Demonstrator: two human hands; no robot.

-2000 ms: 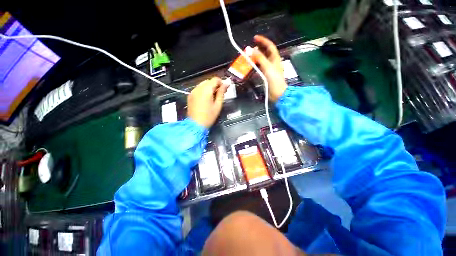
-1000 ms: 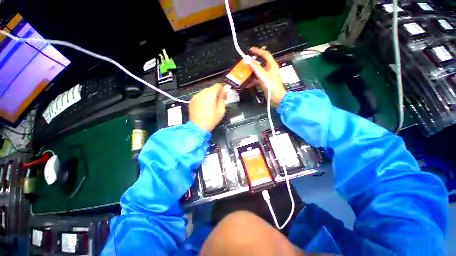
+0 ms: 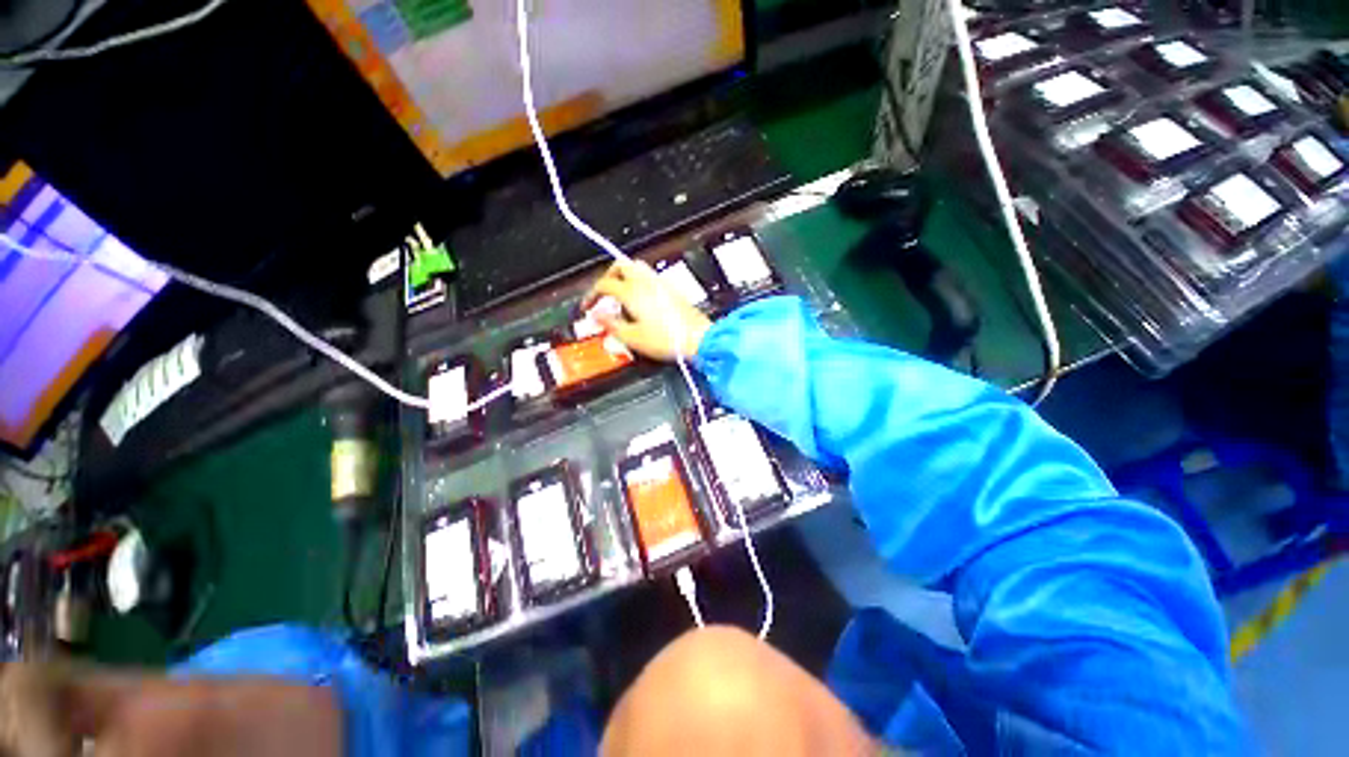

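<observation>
A clear blister tray [image 3: 621, 569] holds two rows of dark-red phones. My right hand [image 3: 639, 311] is over the back row, its fingers around the upper right end of an orange-lit phone [image 3: 592, 360] lying sideways. A white cable [image 3: 303, 337] runs from the left towards that phone's left end. A second orange-lit phone [image 3: 663, 506] lies in the front row, with a white cable plug [image 3: 685, 583] at its lower end. My left hand [image 3: 185, 713] is blurred and cut off at the lower left; its fingers cannot be made out.
A black keyboard [image 3: 621, 207] lies behind the tray. A green clip [image 3: 429, 266] is left of it. Stacked phone trays [image 3: 1102, 237] stand at the right, near a black scanner [image 3: 920, 274]. A bottle-like item [image 3: 349, 470] stands left of the tray. Two monitors are behind; white cables hang across.
My left hand has left the tray and come down to the lower left, close to the camera. My right hand has lowered the orange-lit phone onto the back row. The view has shifted.
</observation>
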